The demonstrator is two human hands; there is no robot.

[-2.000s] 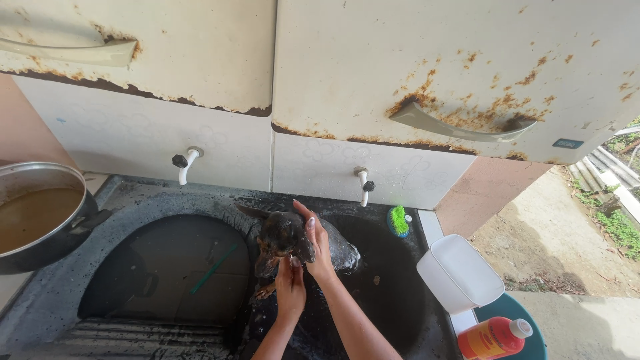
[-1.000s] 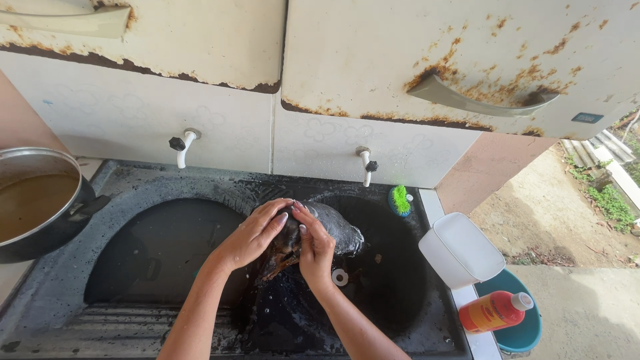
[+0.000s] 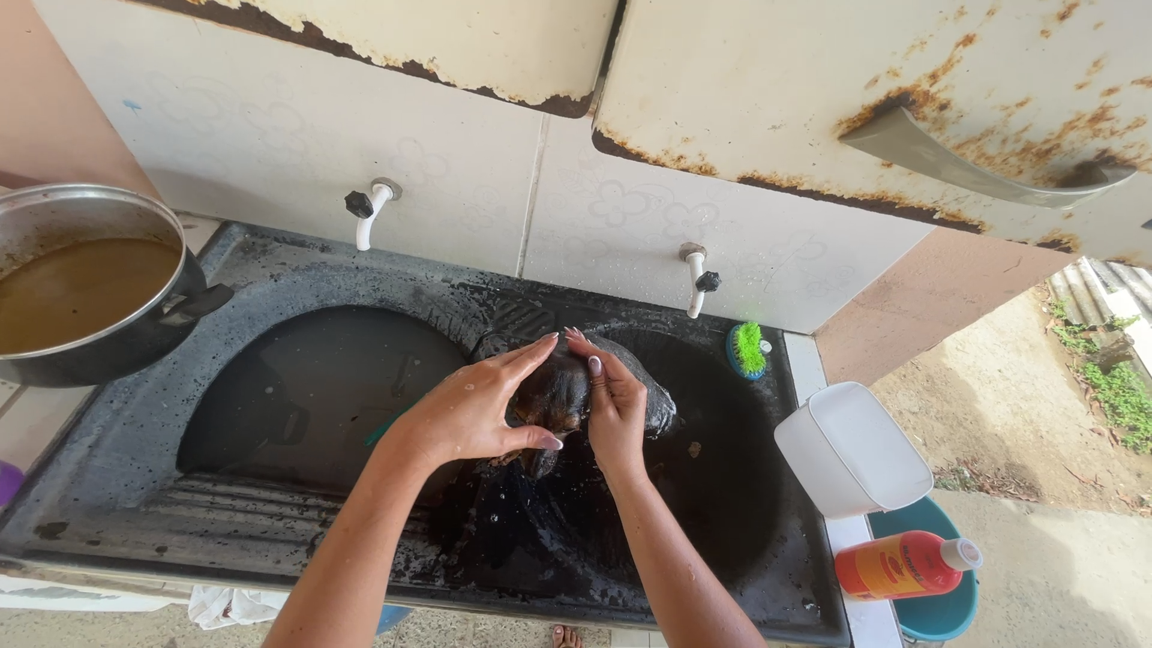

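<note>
A small wet dog with dark fur [image 3: 554, 387] is in the black double sink [image 3: 117, 504], on the divider and in the right basin. My left hand [image 3: 481, 405] lies along the left side of its head, thumb apart from the curved fingers. On the other side of the head rests my right hand [image 3: 616, 396], fingertips near those of the left at the top. Between them the head points down toward me, and the face is mostly hidden. The dog's wet back [image 3: 643, 382] reaches to the right behind my right hand.
Dark water [image 3: 315, 396] stands in the left basin. At the left is a pot of brownish liquid [image 3: 99, 351]. Two white taps [image 3: 364, 229] [image 3: 696, 279] project from the wall. A green-bristled brush [image 3: 748, 349], white container [image 3: 855, 450], red bottle [image 3: 900, 565] and teal bucket [image 3: 958, 598] stand right.
Two seconds ago my hands were at the dog's muzzle and the side of its head; one second ago they covered its head. Now they have parted a little and more of the head shows.
</note>
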